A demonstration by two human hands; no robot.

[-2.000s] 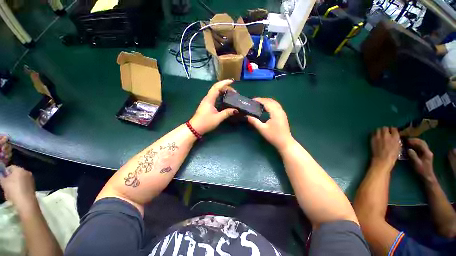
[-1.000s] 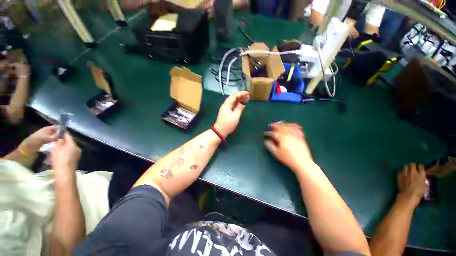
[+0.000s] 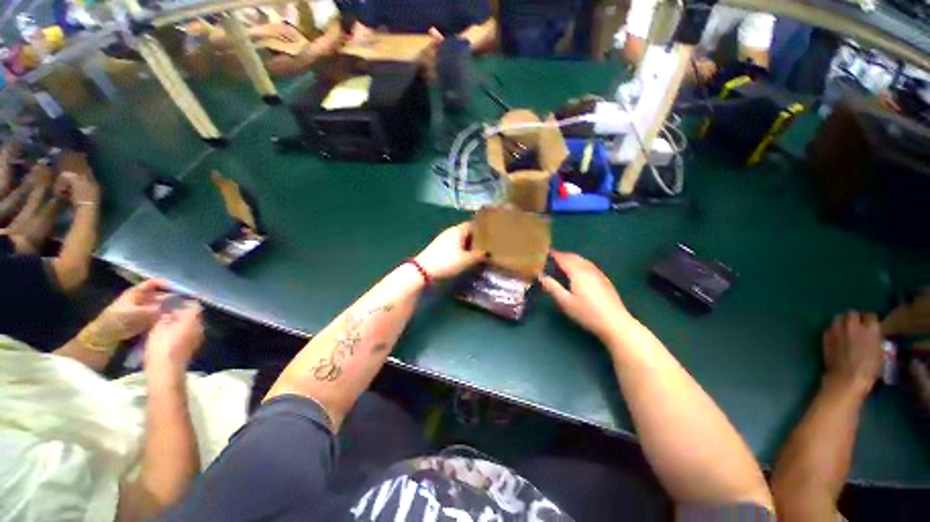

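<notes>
An open retail box (image 3: 496,293) sits on the green bench in front of me, its brown lid (image 3: 512,241) raised and dark, shiny contents showing inside. My left hand (image 3: 455,251) holds its left side at the lid. My right hand (image 3: 583,290) is at the box's right side, with fingertips close to the lid edge; whether they touch is blurred. A closed black box (image 3: 692,276) lies on the bench to the right of my right hand.
Another open box (image 3: 238,245) stands at the left. Beyond my hands are an open brown carton (image 3: 527,189), a blue bin (image 3: 582,196), white cable (image 3: 467,163) and an upright post. A black machine (image 3: 364,120) is behind left. Neighbours' hands work on both sides.
The open box from the left is now between my hands, and my left hand has taken hold of it. The closed black box now lies on the right. The view has shifted slightly.
</notes>
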